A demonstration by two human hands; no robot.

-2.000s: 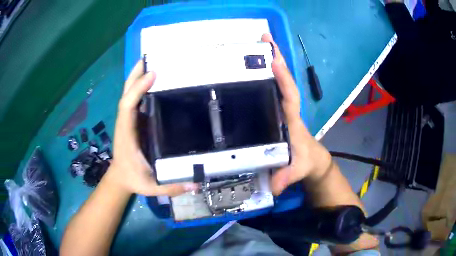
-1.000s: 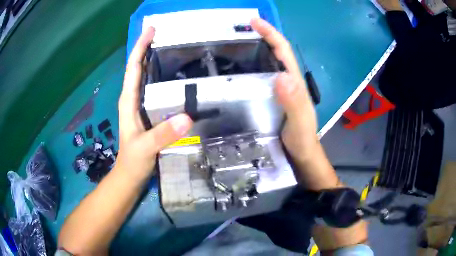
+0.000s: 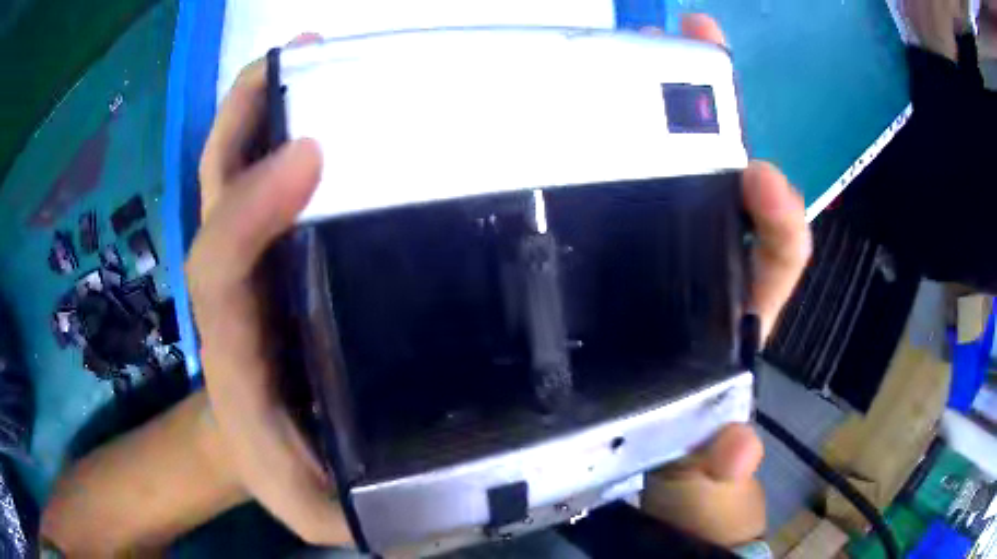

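The machine housing (image 3: pixel 492 115) fills the middle of the view, held up close with its deep black opening facing me. A narrow center bar (image 3: pixel 543 317) divides the opening. A rocker switch (image 3: pixel 691 108) sits at the right of the white face, and a black tab (image 3: pixel 507 504) on the front rail. My left hand (image 3: pixel 246 284) grips the left side, thumb on the white face. My right hand (image 3: pixel 771 246) holds the right side, partly hidden behind the housing, with fingertips at the top, side and lower corner.
The blue tray (image 3: pixel 195 142) shows behind the housing on the green bench. Small black parts (image 3: pixel 115 317) lie in a pile at left. A black cord (image 3: pixel 825 470) runs at lower right. Another person's dark sleeve (image 3: pixel 951 142) is at upper right, with cartons below.
The housing has come up closer to the camera and tilted, so the black opening faces me again. The mounting plate and mechanism have gone mostly out of sight below. Both hands keep hold.
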